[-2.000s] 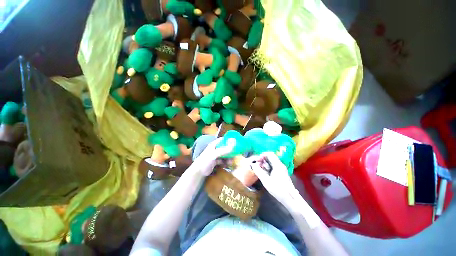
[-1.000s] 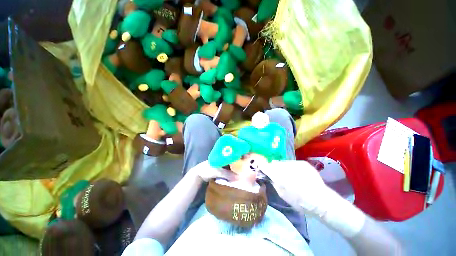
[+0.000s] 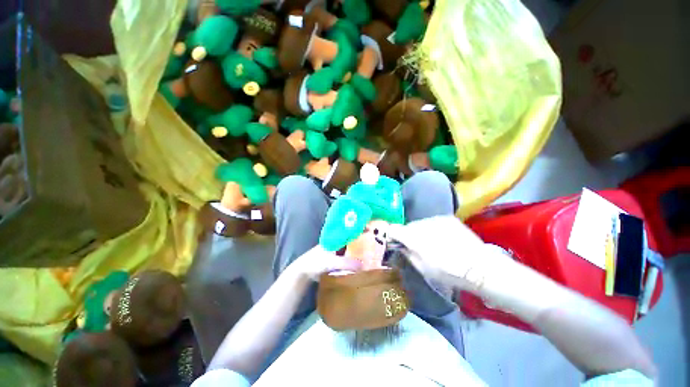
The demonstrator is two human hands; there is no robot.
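A plush potted tree (image 3: 363, 298) stands upright on my lap, its brown pot nearest my body and its green top away from me. Gold lettering shows at the right side of the pot, and the small embroidered face looks to the right. A pale pompom (image 3: 370, 174) tops the green part. My left hand (image 3: 324, 262) grips the trunk from the left, just above the pot. My right hand (image 3: 433, 243) is at the right of the face, fingers bent around a small dark tool, mostly hidden and blurred.
A yellow woven sack (image 3: 499, 91) full of plush toys lies beyond my knees. An open carton (image 3: 64, 166) stands at left, with several toys (image 3: 151, 306) below it. A red stool (image 3: 556, 234) at right holds paper (image 3: 592, 219) and a black flat object (image 3: 629, 255). Another carton (image 3: 628, 75) stands behind.
The toy has turned so its face and lettering point further right, and its top has shifted left. My right forearm reaches in lower and more from the side.
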